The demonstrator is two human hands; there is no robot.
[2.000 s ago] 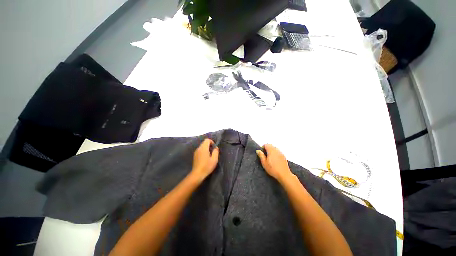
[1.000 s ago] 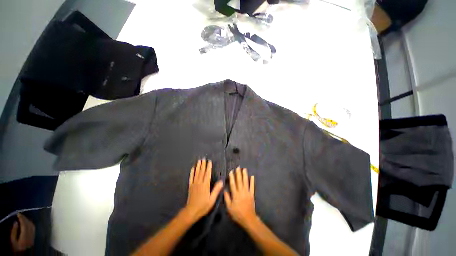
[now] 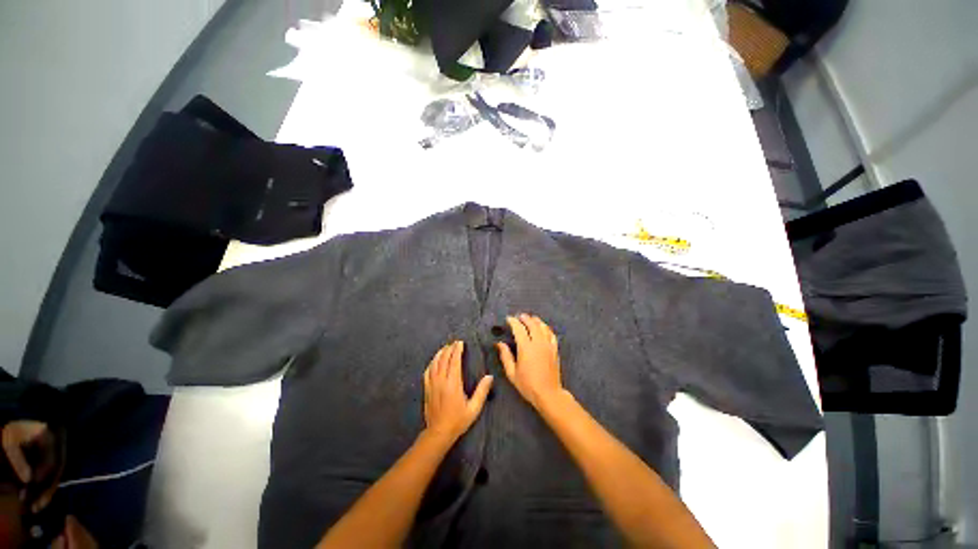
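Note:
A dark grey V-neck jacket (image 3: 375, 311) lies spread on the white table, its sleeves out to both sides and its neckline at the far end. Dark round buttons run down its front placket. My left hand (image 3: 452, 392) lies flat on the jacket's left front beside the placket, fingers apart. My right hand (image 3: 530, 359) lies on the other side, a little farther up, its thumb and fingers beside the top button (image 3: 498, 331). Neither hand grips anything. The jacket's hem is out of view.
A folded dark garment (image 3: 220, 177) is on a chair at left. A person's hands (image 3: 32, 461) show at lower left. A yellow tape measure (image 3: 665, 240) lies beyond the right sleeve. Plastic-wrapped dark straps (image 3: 488, 116) and a plant (image 3: 397, 19) are on the far table (image 3: 601, 139). A grey garment hangs on a right chair.
My hands have come down from the neckline to the front placket. In the last second my right hand has moved up towards the top button. More of the other person shows at lower left.

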